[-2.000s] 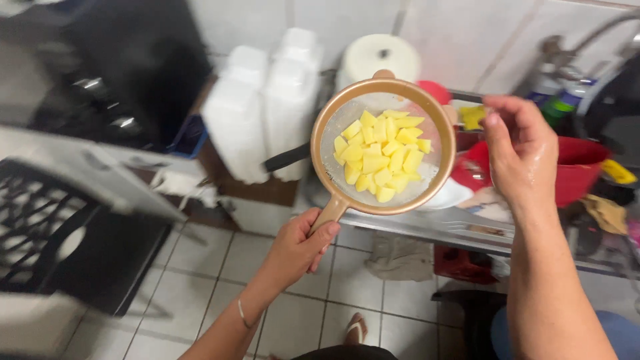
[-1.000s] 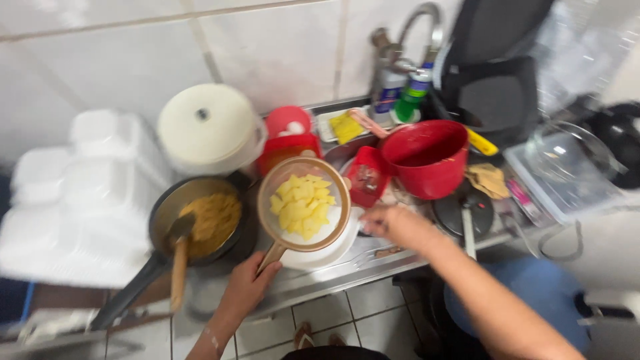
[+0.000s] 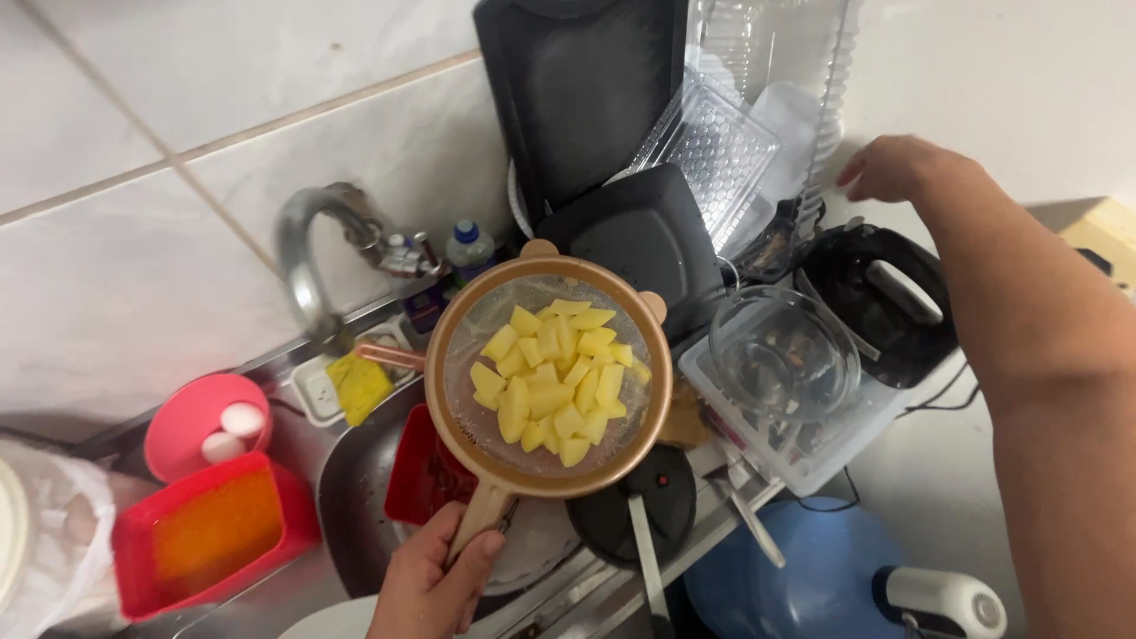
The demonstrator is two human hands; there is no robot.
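My left hand (image 3: 444, 572) grips the handle of a tan plastic strainer (image 3: 497, 484), held over the sink area. Peeled, cut potato pieces (image 3: 555, 382) lie in its mesh. At the upper right, my right hand (image 3: 901, 169) reaches past the dish rack area, close to a clear plastic container (image 3: 825, 106); its fingertips are partly hidden, and no held object shows. Below that hand is a black appliance with a grey handle (image 3: 887, 302). A clear glass bowl (image 3: 785, 355) rests on a translucent plastic tub (image 3: 799, 466) between the strainer and my right arm.
A metal faucet (image 3: 306, 266) arches over the sink (image 3: 342, 497). Left of it stand a pink bowl (image 3: 169, 426) with eggs and a red container (image 3: 133, 568) of orange liquid. Black trays (image 3: 586, 115) lean behind the strainer. A black lid (image 3: 648, 515) and a blue object (image 3: 790, 568) are lower right.
The view has swung right along the counter. My left hand still holds the strainer of potato pieces. My right hand has moved from beside the red containers to the far right, near the clear plastic container.
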